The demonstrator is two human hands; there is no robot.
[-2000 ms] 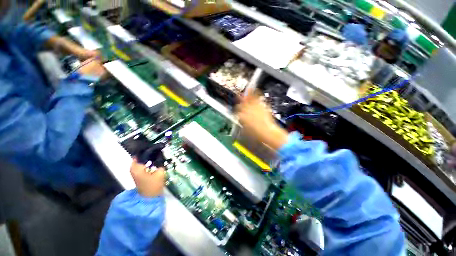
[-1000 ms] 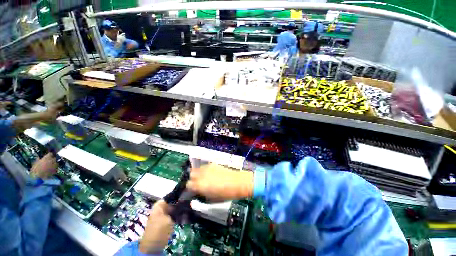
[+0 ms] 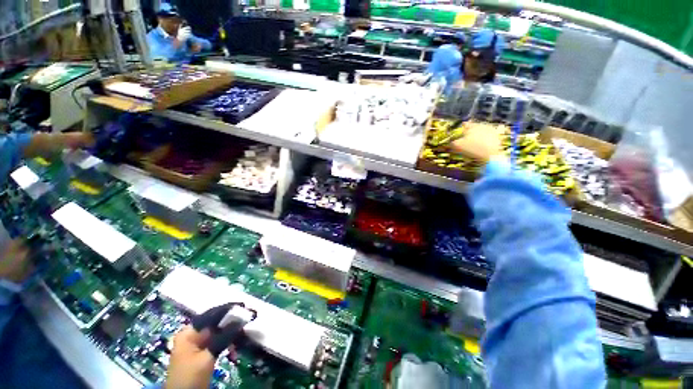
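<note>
My left hand (image 3: 191, 355) is closed around black components (image 3: 218, 325) with a pale piece among them, above the near side of a green circuit board (image 3: 156, 334). A long white heatsink (image 3: 251, 315) lies along that board, just behind the hand. My right hand (image 3: 480, 143) is over the cardboard tray of yellow-and-black components (image 3: 541, 161) on the upper shelf. Its fingers are blurred among the parts, so I cannot tell whether they grip one. A finned heatsink (image 3: 308, 258) with a yellow strip stands at the board's far side.
More boards with heatsinks (image 3: 102, 234) lie to the left. White blocks (image 3: 387, 106) lie on the upper shelf. Bins of red components (image 3: 387, 226) and cream components (image 3: 253, 169) sit below it. Another worker's hand (image 3: 14, 260) is at the left edge. People stand beyond the shelf.
My right hand has left the black parts beside my left hand and moved up and right to the yellow parts tray. My left hand has moved left and down, still holding black parts.
</note>
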